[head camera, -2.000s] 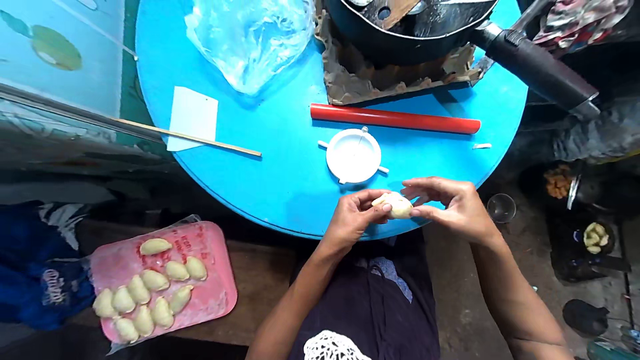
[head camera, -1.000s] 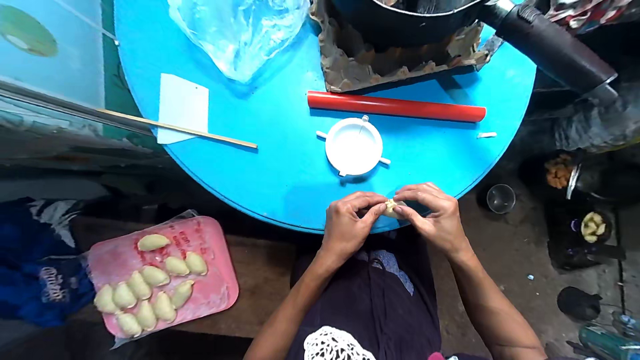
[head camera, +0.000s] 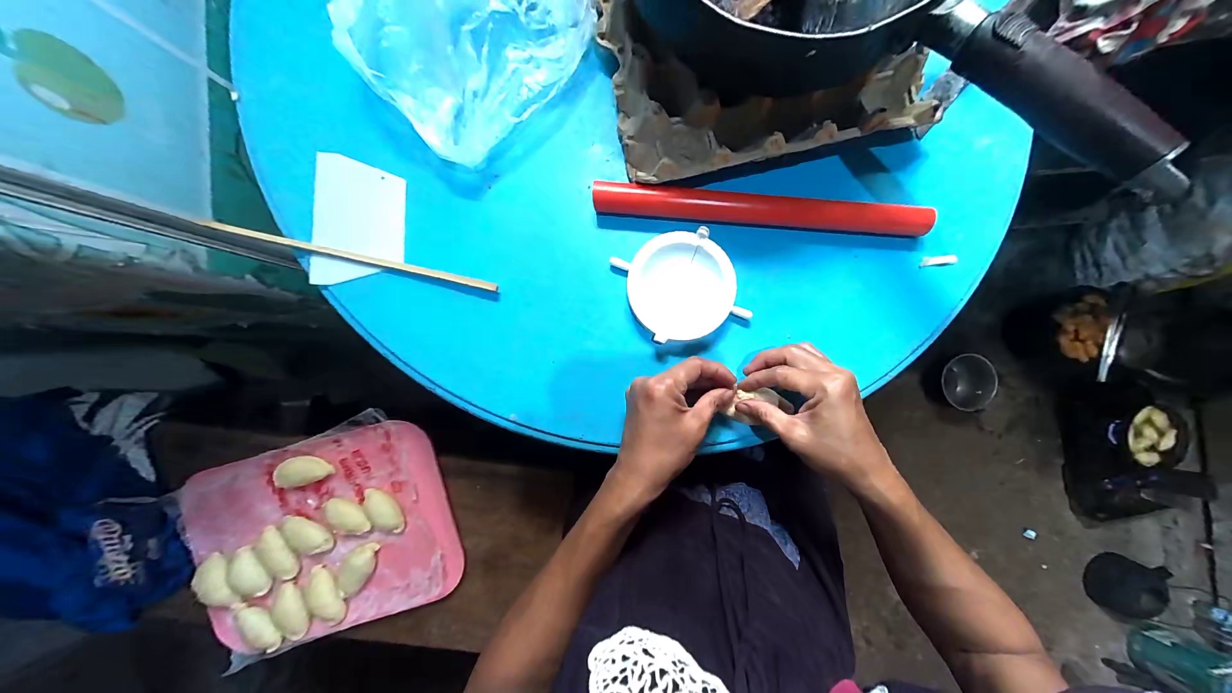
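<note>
At the near edge of the round blue table, my left hand (head camera: 674, 414) and my right hand (head camera: 813, 409) pinch a pale filled dough dumpling (head camera: 756, 404) between thumbs and fingers; the fingers hide part of it. Just beyond my hands lies a white plastic dumpling press (head camera: 681, 286), spread flat. A red rolling rod (head camera: 765, 209) lies behind the press. To the lower left, a pink floured tray (head camera: 423, 510) carries several shaped half-moon dumplings (head camera: 289, 609), one of them (head camera: 303, 471) apart near its far edge.
A black pan (head camera: 808, 48) rests over an egg carton (head camera: 664, 144), its handle (head camera: 1059, 91) jutting right. A clear plastic bag (head camera: 472, 77), a white card (head camera: 358, 217) and a thin wooden stick (head camera: 385, 265) lie left. On the floor at right, a small pan (head camera: 1152, 435) holds pieces on a burner.
Both hands stay on the dumpling; two seconds ago more of it showed between them, and now the fingertips close in on its edge. The tray looks the same.
</note>
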